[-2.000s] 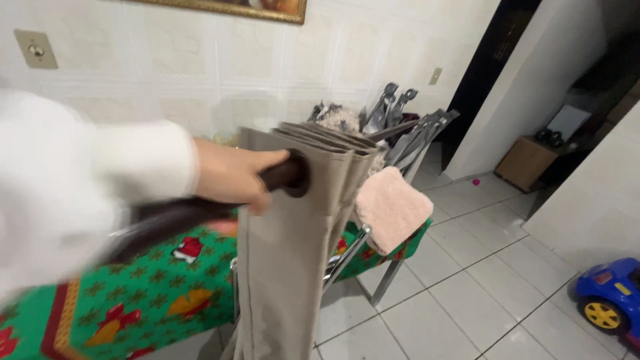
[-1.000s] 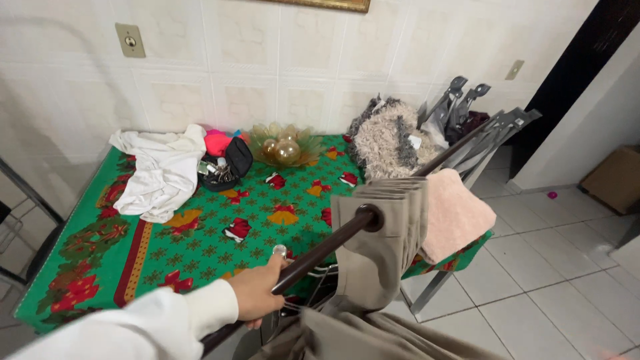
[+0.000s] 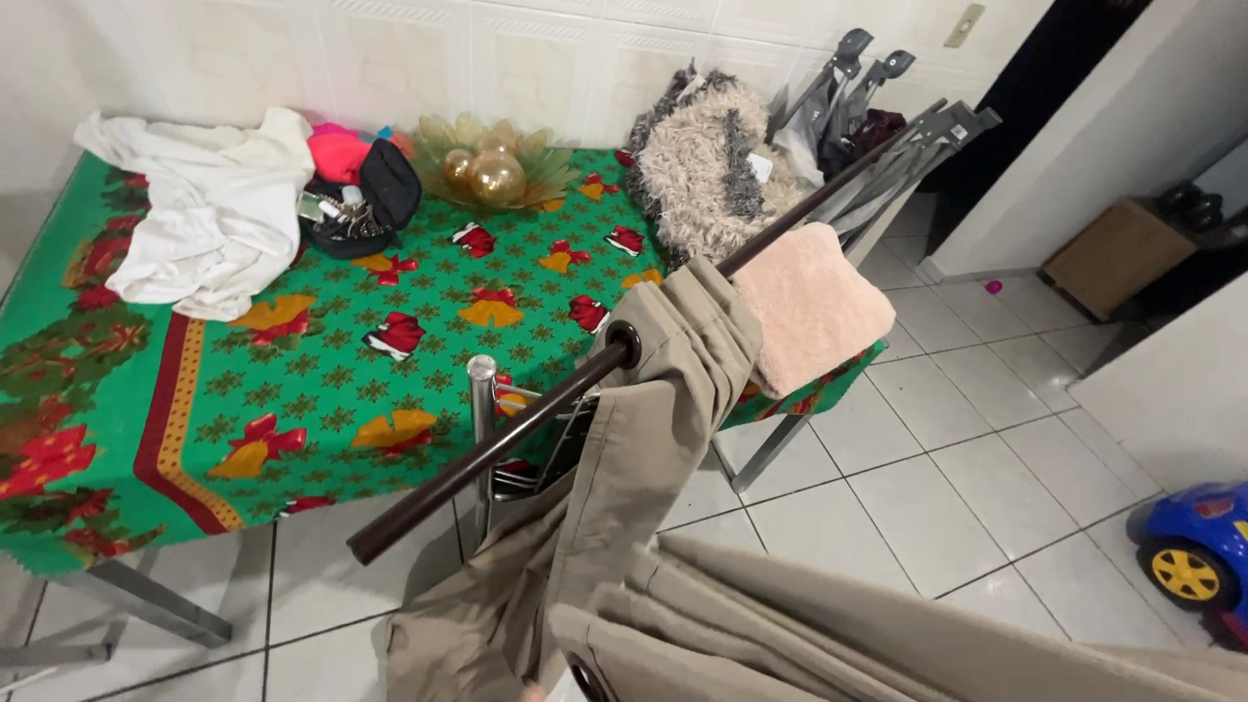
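Observation:
A dark curtain rod [image 3: 487, 455] slants across the view, its near end bare and untouched. Beige grommet curtain panel [image 3: 634, 458] hangs gathered on it, the rod passing through a dark metal grommet [image 3: 622, 347]. Loose folds of a second beige curtain part [image 3: 838, 634], with another grommet [image 3: 588, 679], fill the lower right, off the rod. At the bottom edge, against the curtain, only a sliver of a fingertip [image 3: 533, 692] shows, seemingly of my left hand; its grip is hidden. My right hand is out of view. The rod's far part lies over a chair with a pink fluffy cover [image 3: 814, 307].
The table with a green Christmas cloth [image 3: 341, 390] bears a white garment [image 3: 210, 214], an open black case [image 3: 366, 210], a gold ornament bowl [image 3: 497, 171] and a shaggy textile [image 3: 707, 166]. A chrome chair back [image 3: 483, 429] stands beside it. A blue toy car [image 3: 1194, 556] is at right.
My left hand, around the rod near its near end in both earlier frames, has let go of it. The rod's near end is now in view.

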